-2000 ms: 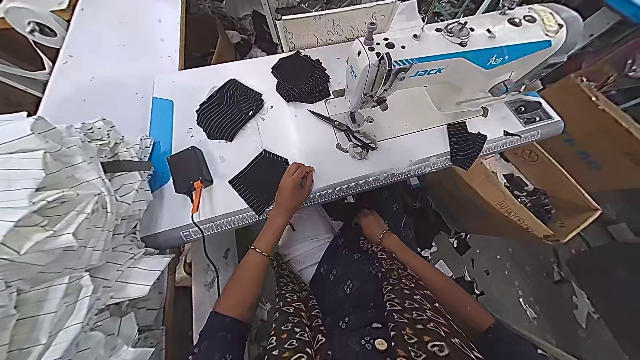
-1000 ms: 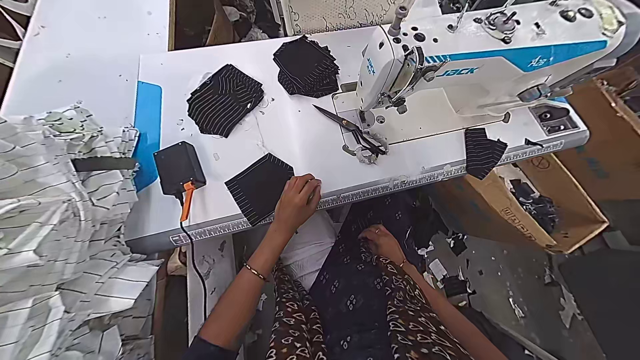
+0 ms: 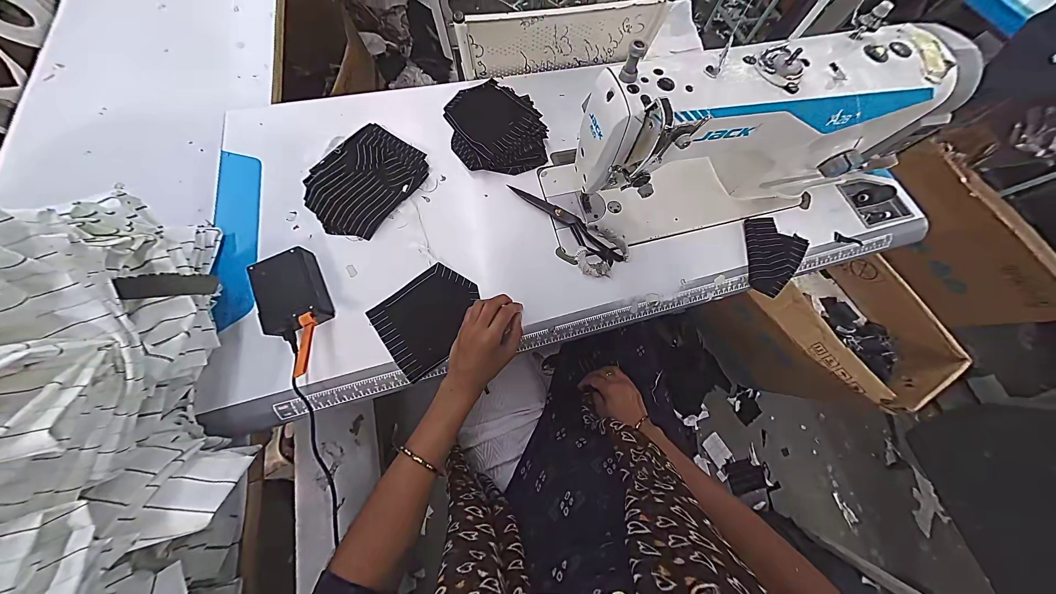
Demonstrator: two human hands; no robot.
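My left hand [image 3: 485,340] rests at the front edge of the sewing table, its fingers curled beside the right corner of a black pinstriped fabric piece [image 3: 422,320]; whether it pinches anything is hidden. My right hand [image 3: 612,394] lies low on my lap, over dark fabric, and its grip is unclear. Two stacks of black striped pieces, one at the left [image 3: 365,181] and one at the back [image 3: 497,128], lie on the table. Black-handled scissors [image 3: 569,223] lie before the Jack sewing machine [image 3: 742,124]. Another striped piece [image 3: 774,256] overhangs the front edge.
A black box [image 3: 290,290] with an orange tab and a cable sits on the table's left part. White striped fabric [image 3: 99,388] is heaped at the left. A cardboard box [image 3: 916,330] with scraps stands below the table at the right. Scraps litter the floor.
Both hands stay in about the same places, with only slight shifts in the left fingers. The fabric pieces and scissors have not plainly moved.
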